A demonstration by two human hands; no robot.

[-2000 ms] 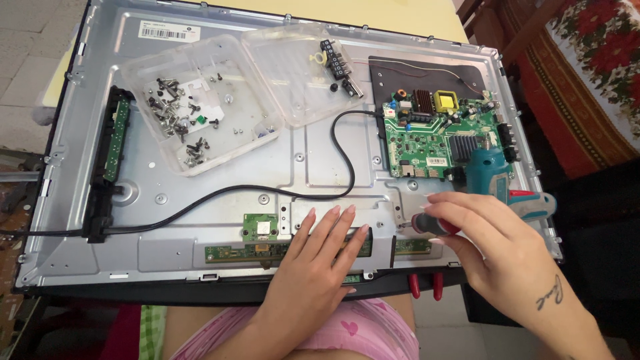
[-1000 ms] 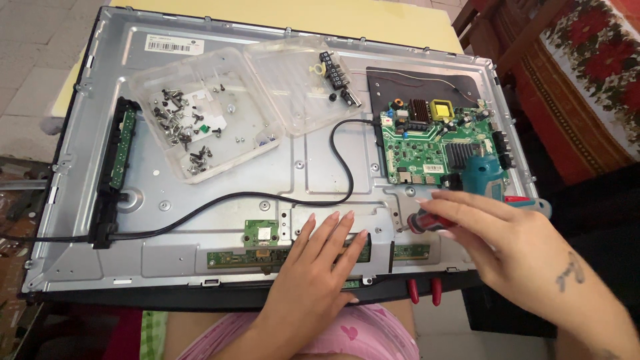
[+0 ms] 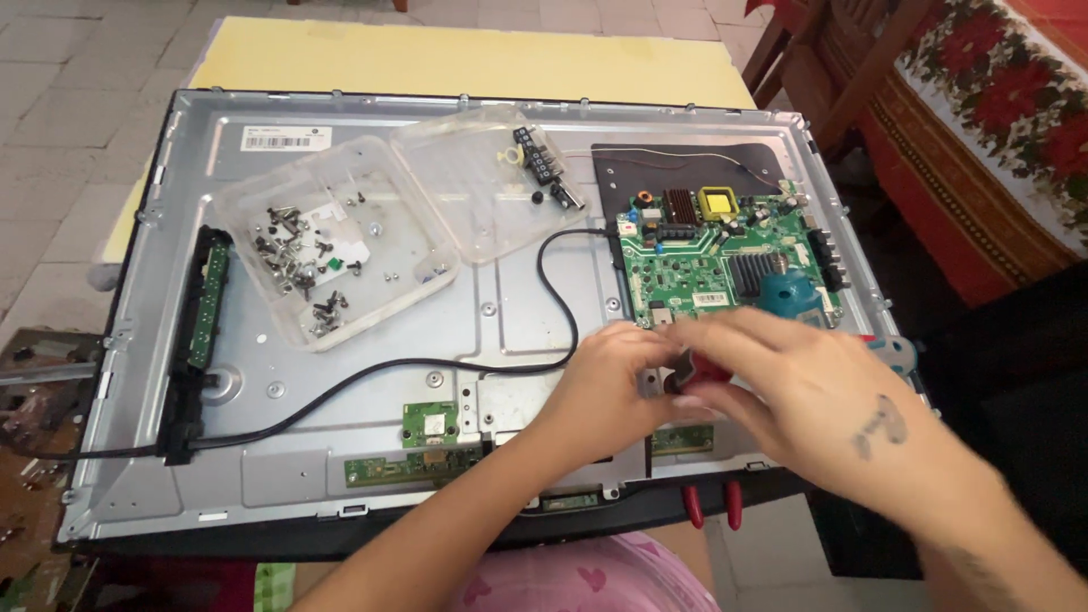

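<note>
My right hand [image 3: 765, 374] is closed around the red and dark handle of a tool, probably a screwdriver [image 3: 701, 370], whose tip is hidden. My left hand [image 3: 616, 382] meets it at the tool, over the lower middle of an opened flat-screen television's metal back [image 3: 314, 467]; what its fingers touch is hidden. Just beyond lies a green circuit board [image 3: 680, 280], with a teal power screwdriver [image 3: 790, 297] partly over it, behind my right hand. A small green board [image 3: 432, 423] and a long narrow board [image 3: 408, 467] sit left of my left wrist.
An open clear plastic box [image 3: 340, 331] holds loose screws [image 3: 293, 238]; its lid [image 3: 493, 229] carries a black bit holder [image 3: 534, 155]. A black cable [image 3: 408, 364] crosses the panel. Red plier-like handles [image 3: 733, 506] stick out at the near edge. A patterned cloth [image 3: 977, 110] hangs at right.
My left hand has lifted from its spread position on the panel and moved right, to the tool in my right hand. The view has shifted somewhat.
</note>
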